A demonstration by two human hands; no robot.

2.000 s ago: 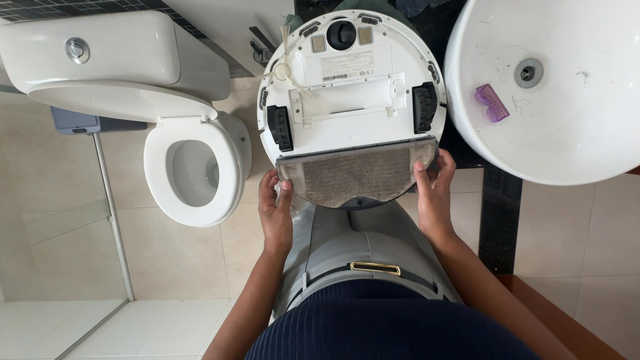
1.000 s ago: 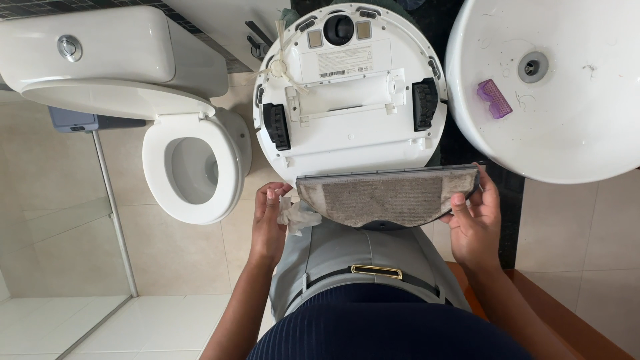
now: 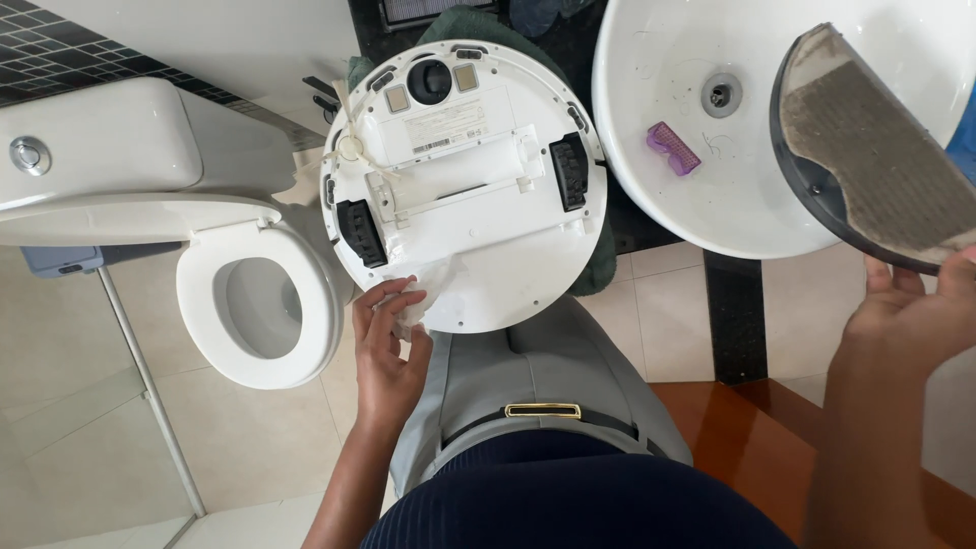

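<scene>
A white robot vacuum [image 3: 488, 267] lies upside down, its two black wheels, front caster and side brush showing. My left hand [image 3: 393, 339] holds a crumpled, thin whitish tissue or cloth [image 3: 427, 293] against the lower left part of its underside. At the far right, my right hand [image 3: 907, 297] grips one end of the mop plate [image 3: 801, 179], a dark half-round part bearing a soiled grey-brown mop pad [image 3: 884, 145]. The plate is tilted above the right part of the white basin. The main brush recess of the vacuum is exposed, with no brush seen in it.
A purple plastic piece [image 3: 674, 149] lies in the white washbasin [image 3: 732, 221] beside the drain, among loose hairs. A green towel [image 3: 602, 263] lies under the vacuum on a black stone counter [image 3: 644, 221]. A toilet [image 3: 198, 290] stands at left, and a pleated filter [image 3: 427, 9] is at the top.
The mop plate has come away from the vacuum and moved right, over the basin, in my right hand. My left hand has let go of the plate and moved onto the vacuum's underside with the whitish tissue or cloth.
</scene>
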